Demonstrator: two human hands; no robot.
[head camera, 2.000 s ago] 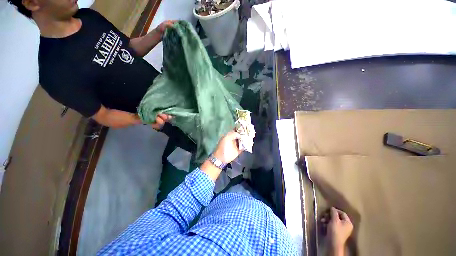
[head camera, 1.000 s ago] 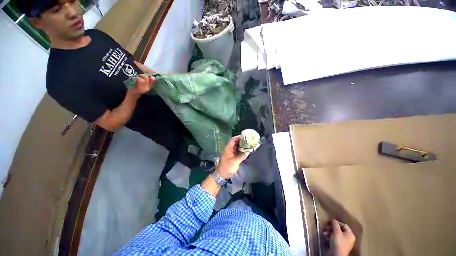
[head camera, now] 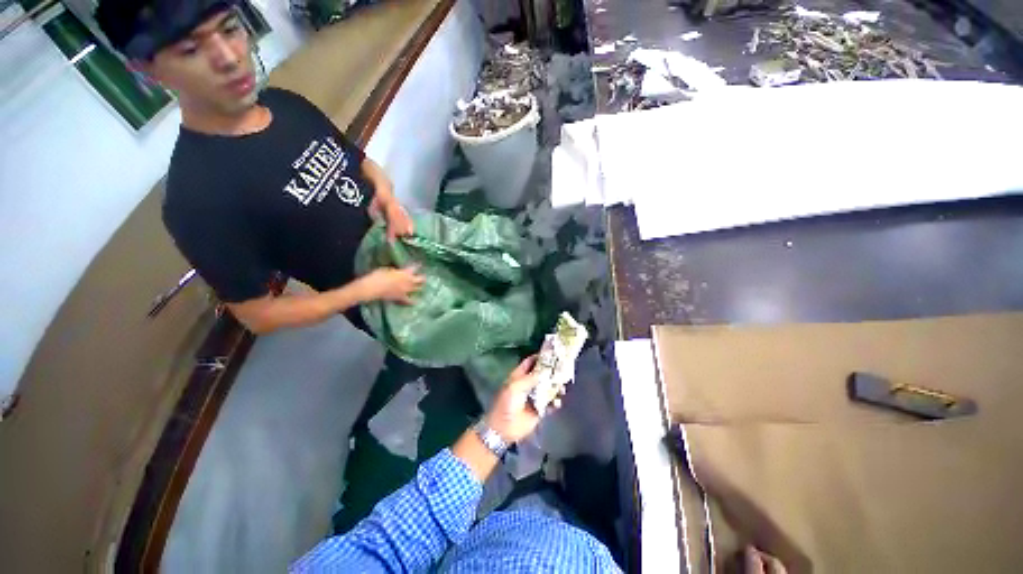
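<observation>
My left hand [head camera: 513,406] holds a small pale, speckled packet or roll [head camera: 559,361] upright over the floor beside the table. My right hand [head camera: 762,561] is mostly cut off by the bottom edge; only some fingers show, over the brown fabric [head camera: 886,482]. Whether it grips anything is not visible. The fabric's top ply has a folded, dark-shadowed edge near the table side. A dark cloth weight [head camera: 911,396] with a yellow marking lies on the fabric. A white underlay strip [head camera: 643,471] shows along the table side.
A coworker [head camera: 269,202] in a black shirt holds a crumpled green sack [head camera: 449,303] at the left. A white bucket [head camera: 499,157] of scraps stands behind. Folded white sheets [head camera: 808,151] and scrap heaps [head camera: 841,47] lie on the dark table. Scraps litter the green floor.
The view has tilted up, so the table things sit lower and my right hand is mostly out of frame. My left hand has turned the packet. The coworker has gathered the sack closer with both hands.
</observation>
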